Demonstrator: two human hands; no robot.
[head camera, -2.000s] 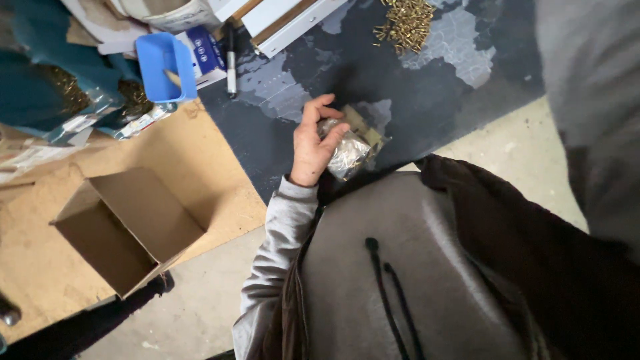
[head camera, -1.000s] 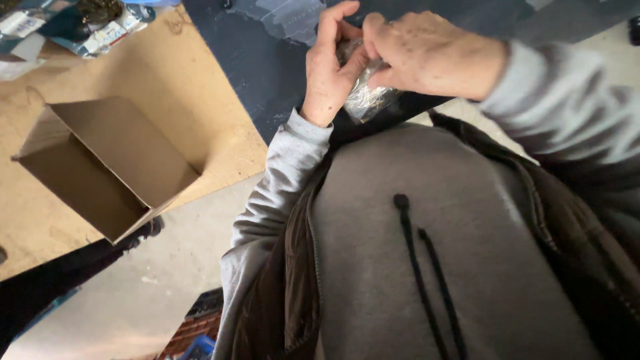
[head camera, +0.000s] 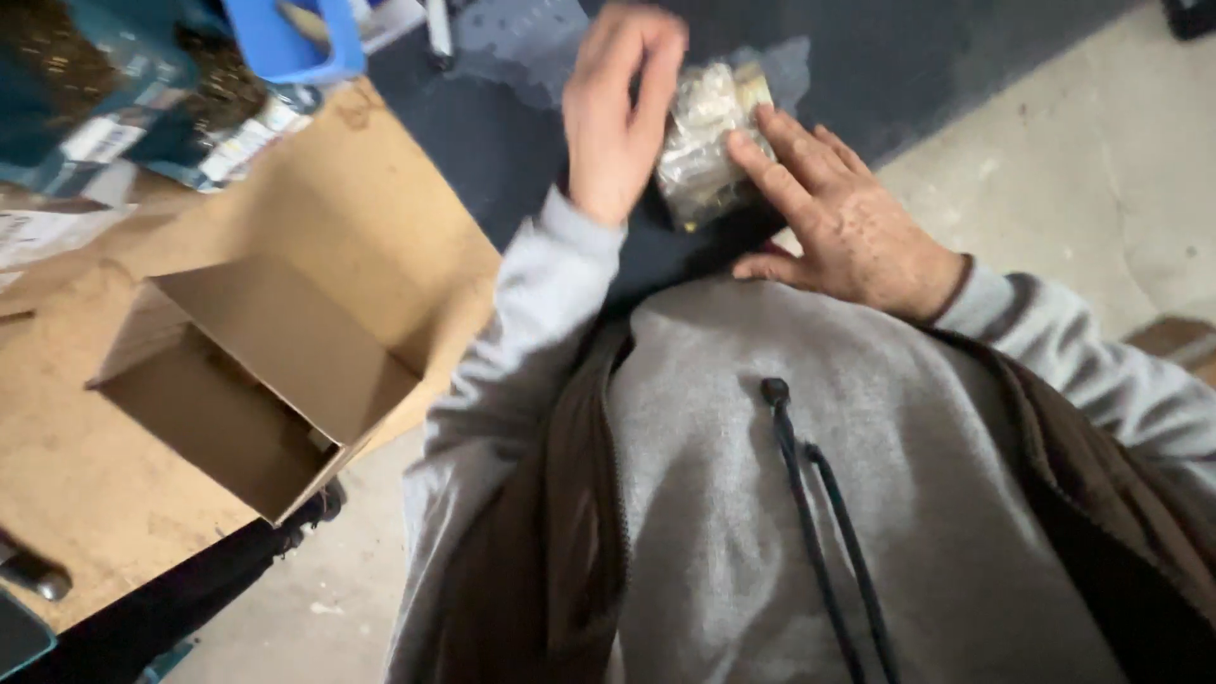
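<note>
A crinkled clear plastic packet (head camera: 708, 157) lies on the dark mat (head camera: 532, 123) near the table edge, with something yellowish at its upper right. What is inside it cannot be made out. My left hand (head camera: 622, 114), blurred, is raised just left of the packet with its fingers curled, and nothing shows in it. My right hand (head camera: 836, 214) rests flat with fingers spread, its fingertips on the packet's right side and its thumb toward my sweatshirt.
An open cardboard box (head camera: 304, 351) stands on the wooden table (head camera: 95, 475) at left. A blue plastic bin (head camera: 294, 43), a marker (head camera: 439, 33) and teal bags (head camera: 142, 85) with small brass-coloured pieces lie at upper left. Concrete floor (head camera: 1045, 142) shows at right.
My right hand came in from the right and met the left at the packet. Now the left hand has come off the packet, and the right has spread its fingers against it.
</note>
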